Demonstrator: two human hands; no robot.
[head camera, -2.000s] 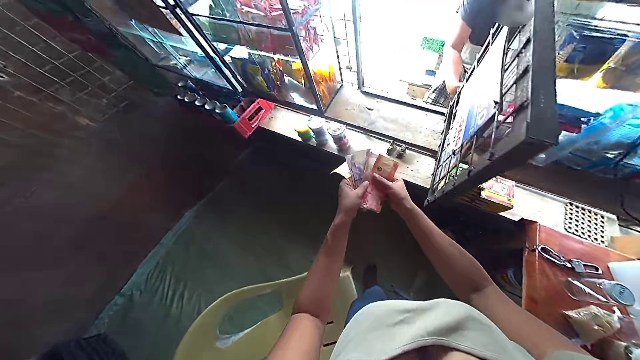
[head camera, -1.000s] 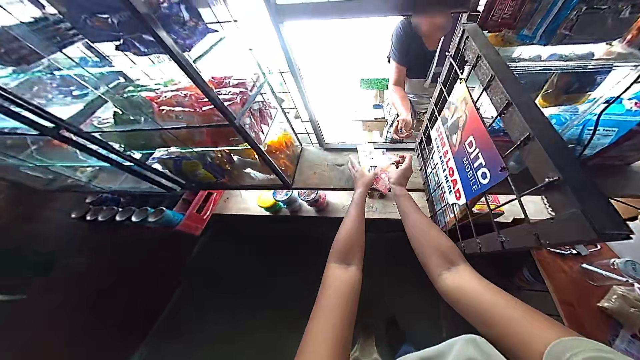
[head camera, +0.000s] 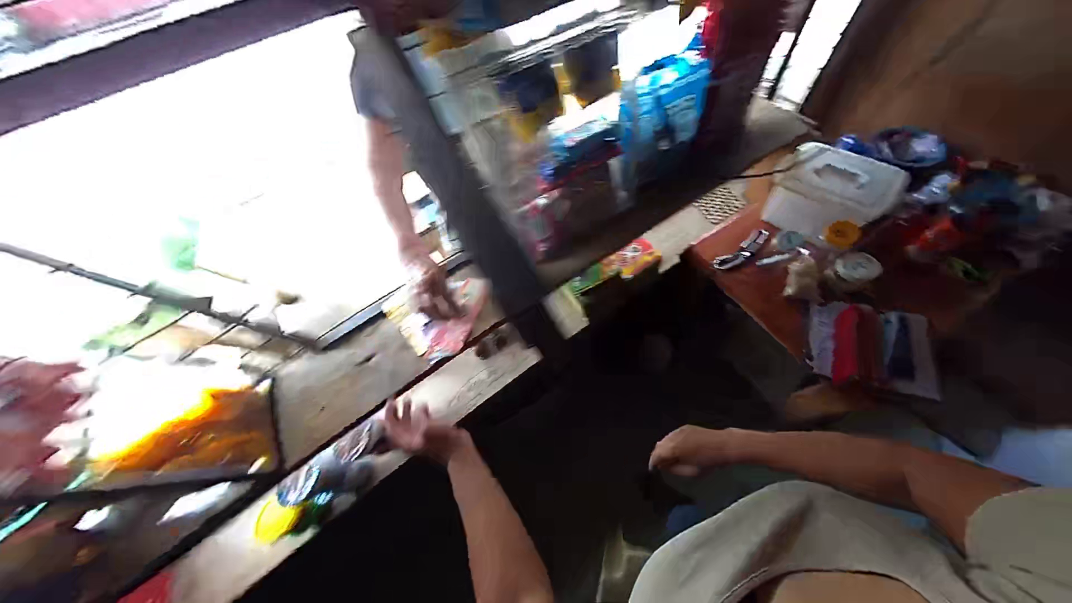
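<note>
My left hand (head camera: 423, 431) is above the edge of the wooden counter (head camera: 335, 394), beside several small jars (head camera: 306, 486), with its fingers apart and nothing seen in it. My right hand (head camera: 688, 450) hangs over the dark space near my lap with its fingers curled in; whether it holds anything cannot be told. Another person's hand (head camera: 435, 293) rests on a blurred stack of banknotes (head camera: 444, 331) at the window opening.
A dark metal frame (head camera: 469, 201) slants down to the counter. At the right a reddish-brown table (head camera: 754, 293) holds a white lidded container (head camera: 833, 184), a nail clipper-like metal item (head camera: 741, 249) and a stack of colored packets (head camera: 871, 347). Orange snack packs (head camera: 184, 431) stand at the left.
The banknotes held in my hands earlier now lie on the counter under the other person's hand. My hands have come apart, the right one back towards my lap. The view has swung right.
</note>
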